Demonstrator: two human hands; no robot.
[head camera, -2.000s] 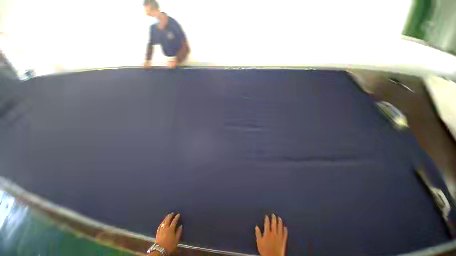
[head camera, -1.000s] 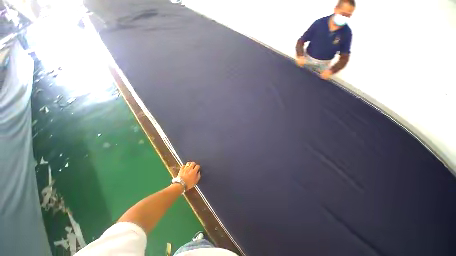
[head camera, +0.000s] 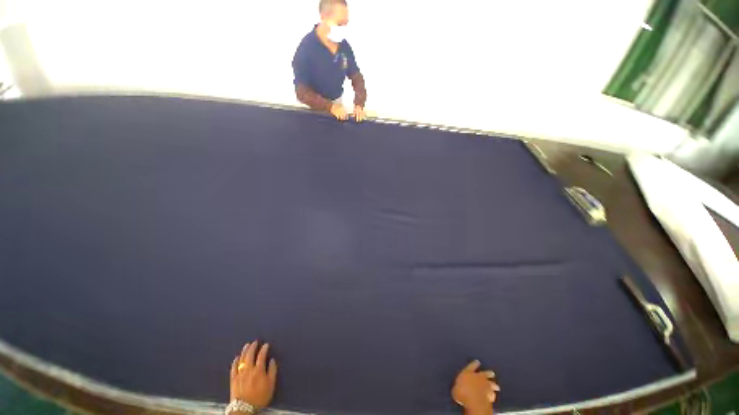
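Observation:
Dark navy fabric (head camera: 324, 211) covers most of the long table, with a few creases right of centre. My left hand (head camera: 253, 376) lies palm down on its near edge, fingers spread, with a ring and a wrist band. My right hand (head camera: 476, 387) rests on the near edge further right, fingers partly bent and apart, cut off by the bottom edge of the picture. Neither hand is seen gripping the cloth. Two metal clamps, one farther (head camera: 587, 205) and one nearer (head camera: 659, 322), sit at the fabric's right end.
A masked person (head camera: 328, 69) stands across the table, both hands on the far fabric edge. Past the fabric end, a small dark tool (head camera: 596, 164) and a white folded bundle (head camera: 689, 235) lie on the brown table. Green floor shows at bottom left.
The view has swung back from along the table to across it. My right hand has come into view on the near edge. The coworker's hands are now closer together.

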